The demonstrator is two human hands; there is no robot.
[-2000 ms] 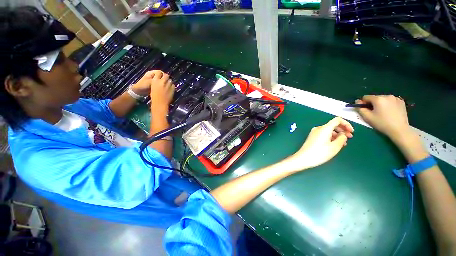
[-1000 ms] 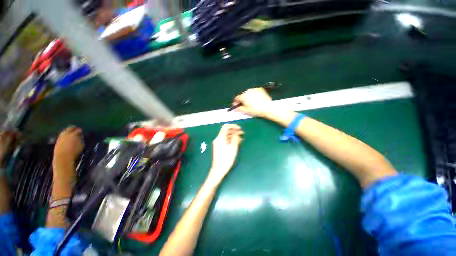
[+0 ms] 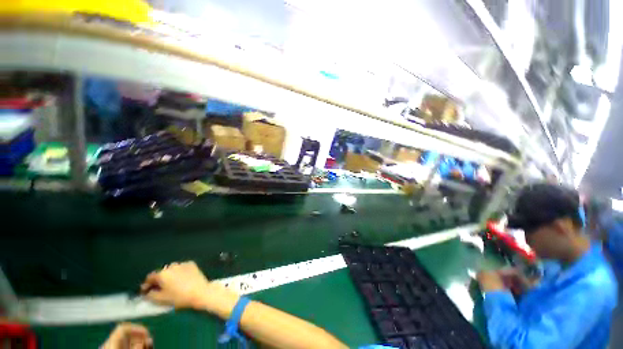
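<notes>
My right hand (image 3: 179, 285) is over the white edge rail (image 3: 294, 272) at lower left, its fingers curled round a slim dark tool, of which only a blurred dark bit shows at the fingertips. A blue wrist strap (image 3: 236, 319) is on that wrist. My left hand (image 3: 128, 337) is at the bottom edge, mostly cut off, below my right hand. Its fingers look curled; whether it holds anything cannot be told.
A black blister tray (image 3: 403, 300) lies on the green bench to the right. Another person (image 3: 560, 272) in blue sits beyond it. Small dark pieces lie on the green conveyor belt (image 3: 273, 232). Stacked black trays (image 3: 154, 163) stand across it. A red bin (image 3: 17, 337) shows at lower left.
The view has swung right and up. The bin has shifted to the lower left corner, the black tray and another person have come into view, and my left hand has dropped mostly out of frame.
</notes>
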